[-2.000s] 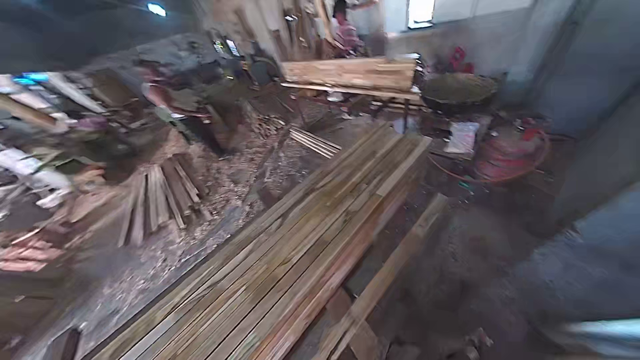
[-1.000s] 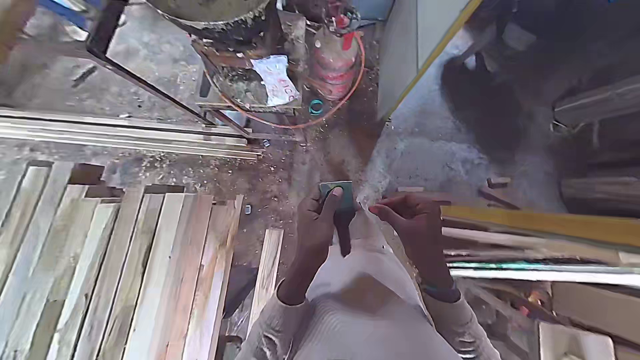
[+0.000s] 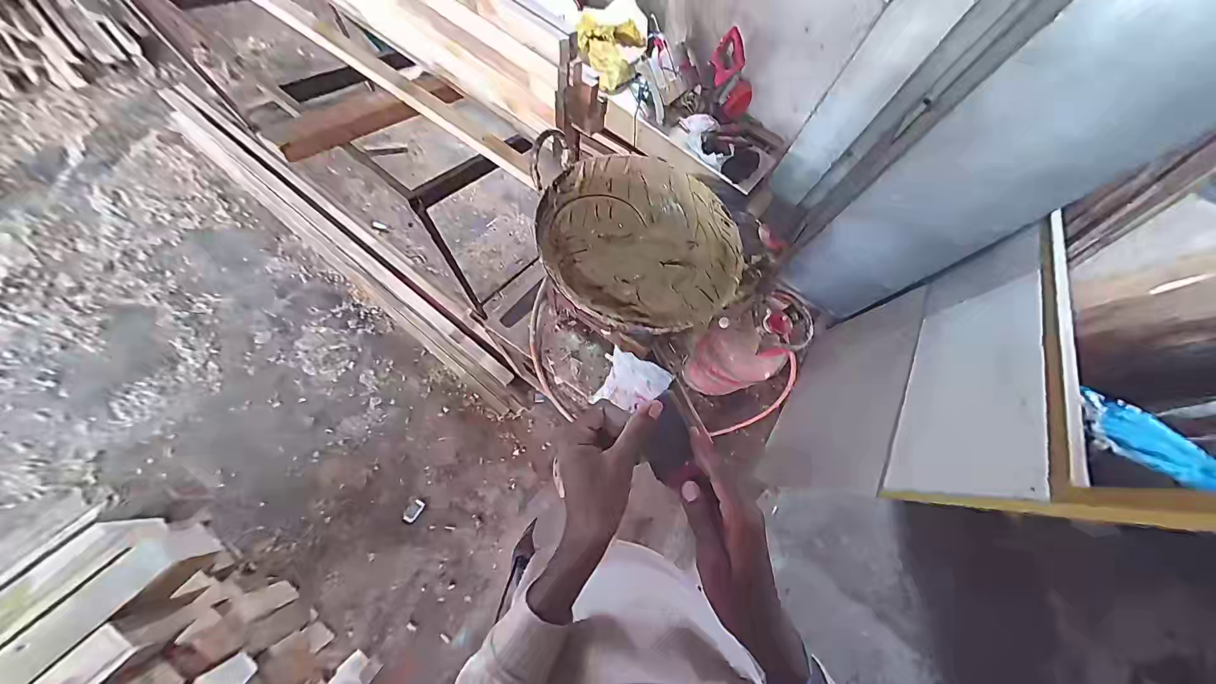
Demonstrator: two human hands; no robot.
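Both my hands meet low in the middle of the head view, around a small dark flat object (image 3: 671, 439) whose kind I cannot tell. My left hand (image 3: 600, 465) has its thumb against the object's left edge. My right hand (image 3: 724, 518) closes on its lower right side, with fingers along that edge. Just beyond the fingers are a crumpled white bag (image 3: 631, 380) and a red gas cylinder (image 3: 731, 359). Farther up stands a wide metal pan (image 3: 641, 242) with a ring handle, coated inside with a dry, cracked yellowish-brown layer.
Long wooden strips (image 3: 323, 242) lie at the left beside a dark metal frame (image 3: 446, 237). Stacked boards (image 3: 85, 589) fill the lower left. An orange hose (image 3: 774, 404) curves round the cylinder. Pale panels (image 3: 978, 380) and a blue plastic wrap (image 3: 1145, 442) are at the right.
The view has swung strongly, bringing the pan nearer the middle. One second ago my left hand held the dark object and my right hand was apart from it; now both hands are on it.
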